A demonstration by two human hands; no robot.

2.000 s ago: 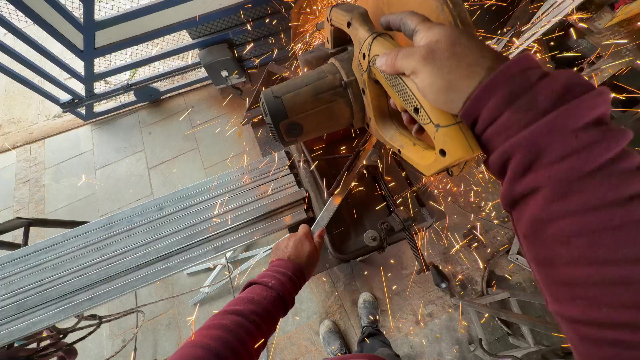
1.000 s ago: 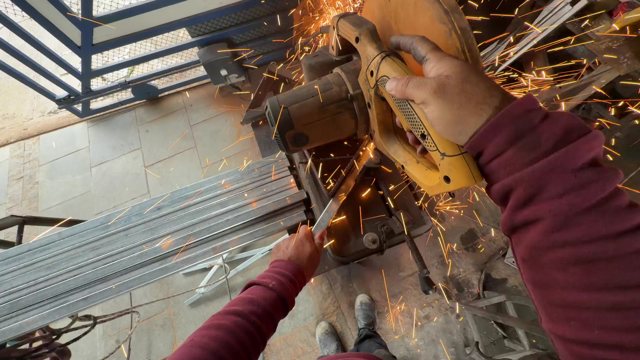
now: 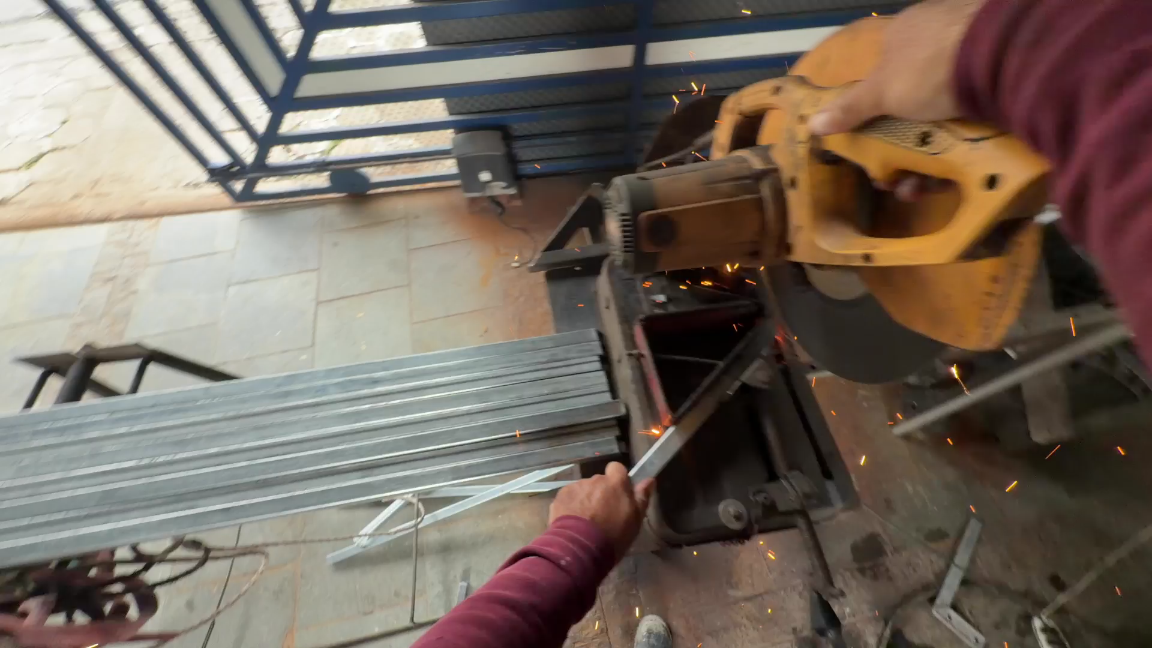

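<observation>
My right hand is closed around the handle of a yellow chop saw at the upper right, its fingers partly hidden by the handle. The saw's dark abrasive disc shows below the guard. My left hand grips the near end of a metal bar, which slants up and right across the saw's base. The bar's far end lies near the disc, with a faint red glow there. A few sparks fly around the saw.
Long metal profiles lie stacked left of the saw base. Behind stands a blue metal gate with a grey box. Below the stack are a light metal frame and tangled cords. Metal offcuts lie on the floor at the lower right.
The sparks have dropped from a dense spray to a few. The saw head has risen in my right hand, and the disc's lower part is now exposed. The view has shifted.
</observation>
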